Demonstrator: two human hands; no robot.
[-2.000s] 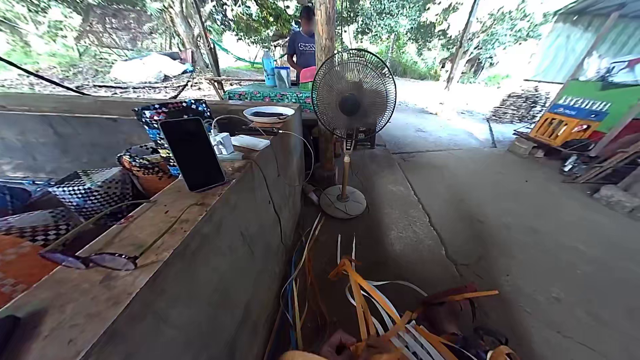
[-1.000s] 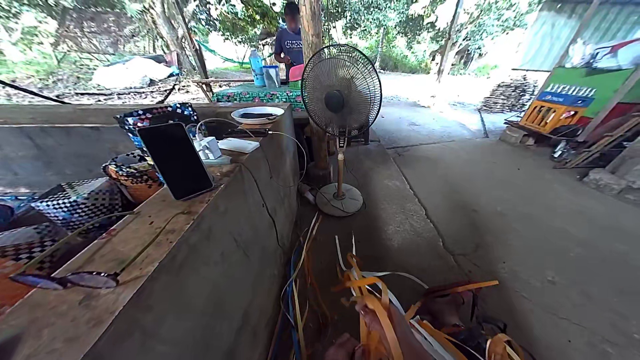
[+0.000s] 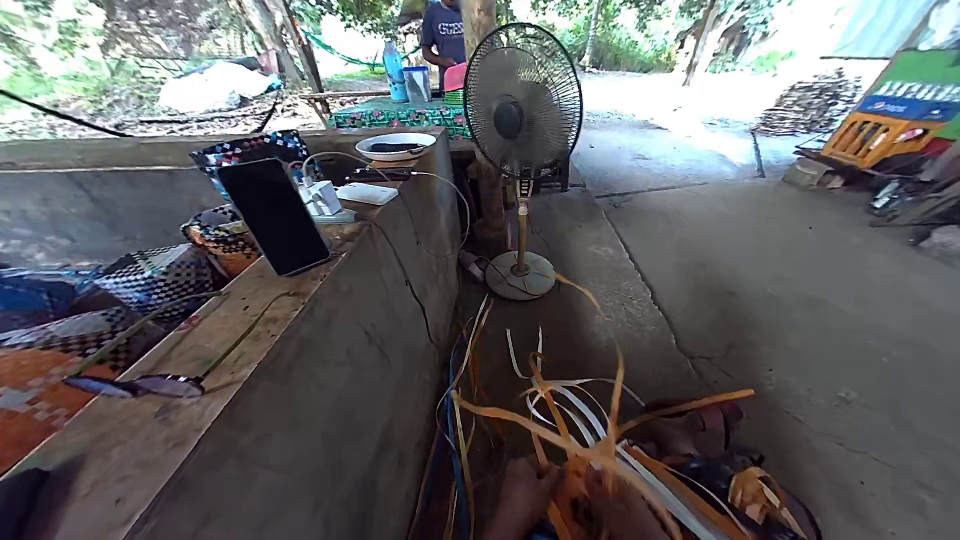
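Note:
Low in the head view, my left hand [image 3: 521, 495] is closed on the edge of a bundle of orange plastic strips [image 3: 574, 480]. My right hand [image 3: 622, 506] is close beside it on the same bundle, partly covered by strips and blurred; its fingers cannot be made out. Loose orange ends fan upward and to both sides. White strips [image 3: 577, 409] curve among them, and others run down to the right. Blue and yellow strips [image 3: 459, 450] hang or lie left of my left hand. Below my hands, the work is cut off by the frame edge.
A pedestal fan [image 3: 523, 120] stands ahead on the concrete floor. Along the left runs a low concrete wall [image 3: 330, 405] with eyeglasses [image 3: 169, 385], a phone [image 3: 271, 217], chargers and a white dish [image 3: 396, 145] on top. Woven bags [image 3: 161, 277] lie behind it. A person [image 3: 442, 37] stands beyond a table.
The orange strips have spread out, with long ends now reaching up and left. My hands are lower and closer together than one second ago. The view has shifted slightly.

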